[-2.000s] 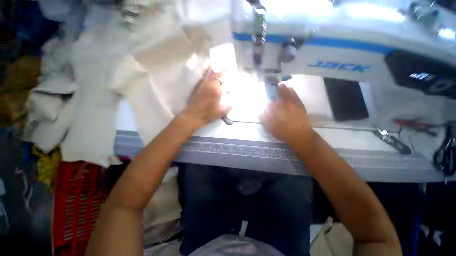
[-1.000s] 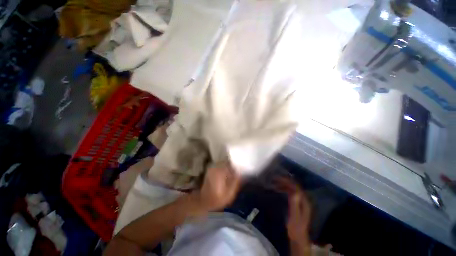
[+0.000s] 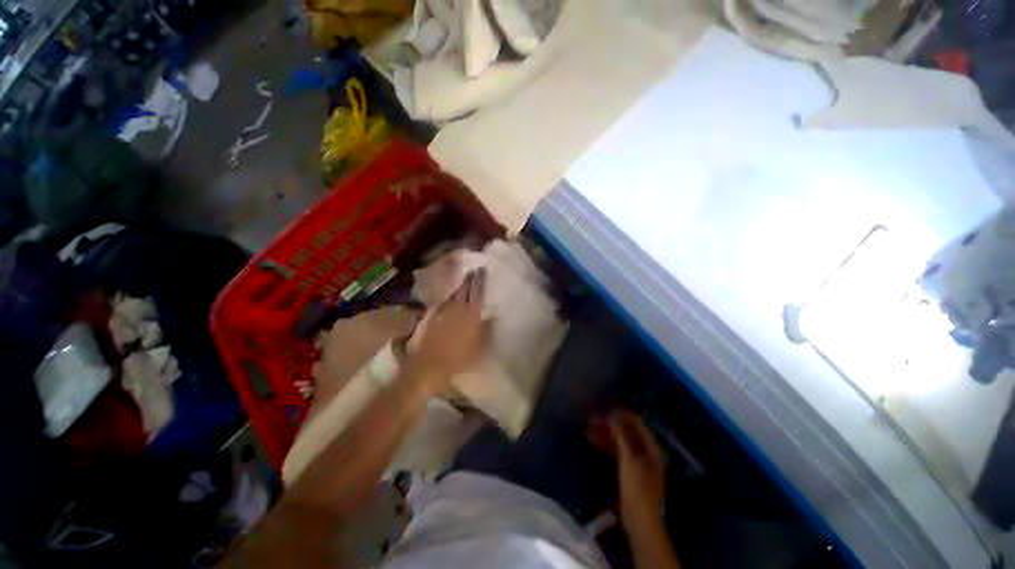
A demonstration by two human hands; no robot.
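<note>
Cream cloth pieces [image 3: 518,333] lie bunched at the right side of the red crate, beside the table edge. My left hand [image 3: 451,333] is on this cloth, slightly blurred, with fingers pointing up the view; whether it grips the cloth or only rests on it cannot be told. My right hand [image 3: 632,445] is over my lap below the table edge, blurred, fingers apart, with nothing seen in it. A cream panel [image 3: 557,111] lies over the table's left corner and hangs over its edge.
The red slatted crate [image 3: 323,256] stands left of my knees. The white table [image 3: 679,167] has a grey ruler-marked edge. Part of the sewing machine [image 3: 979,295] shows at right in lamp glare. More cream cloth [image 3: 902,95] lies at the table's back. A yellow bundle [image 3: 354,139] is behind the crate.
The view has turned left, away from the machine. The cream cloth went from the table to my lap, then to the crate's side with my left hand. My right hand left the machine for my lap.
</note>
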